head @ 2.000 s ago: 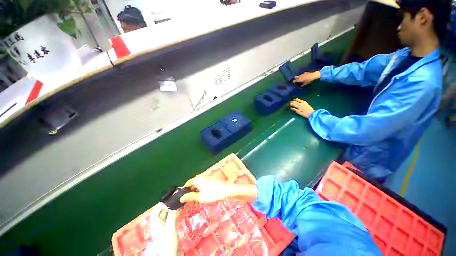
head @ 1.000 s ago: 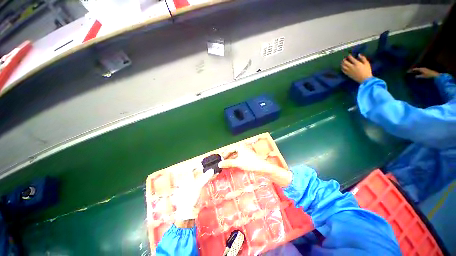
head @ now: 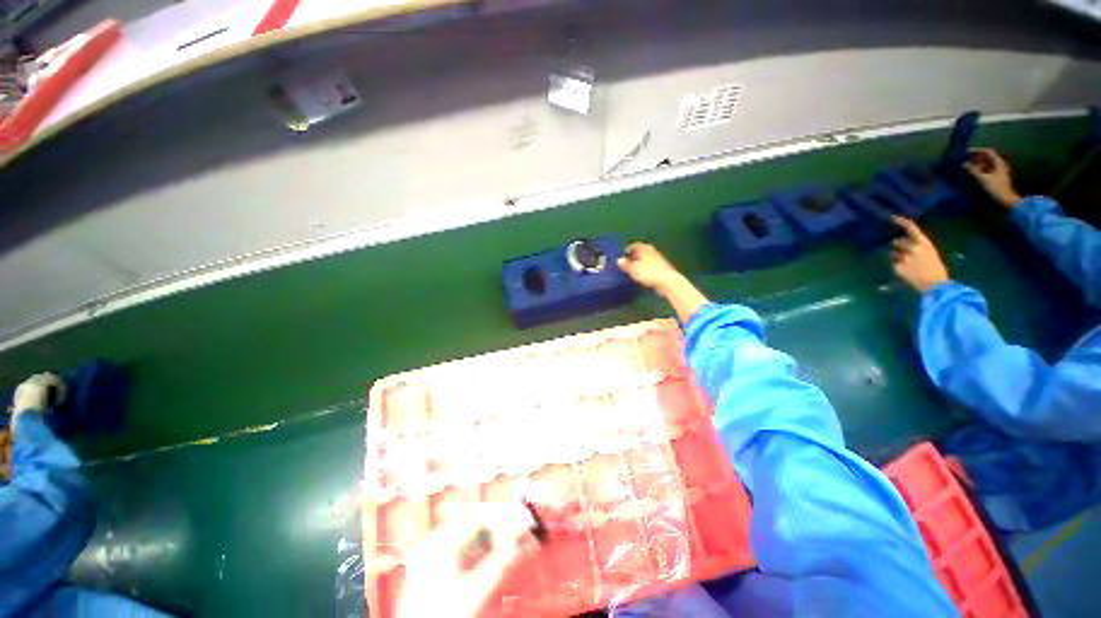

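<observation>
A dark round watch with a pale speckled rim (head: pixel 587 256) sits in the right part of a paired blue holder (head: pixel 570 296). The left part has a dark oval. My right hand (head: pixel 656 270) is bare, at the holder's right edge beside the watch, with nothing seen in it. My left hand (head: pixel 465 565), washed out by glare, is over the lower part of the red tray (head: pixel 712 483). Its fingers are around a small dark piece (head: pixel 535 522), seemingly a watch, mostly hidden. Shiny clear film (head: pixel 634 519) covers part of the tray.
More blue holders (head: pixel 758 235) stand to the right, near a neighbour's two hands (head: pixel 920 256). At far left, a gloved hand (head: pixel 39 392) touches another holder (head: pixel 99 396). Red stacked trays (head: pixel 948 519) are at lower right. A grey panel (head: pixel 423 163) runs behind the belt.
My right hand has moved from the tray to the holder, where the pale-rimmed watch now sits. My left hand has moved down the tray. The view has shifted and a gloved hand appears at far left.
</observation>
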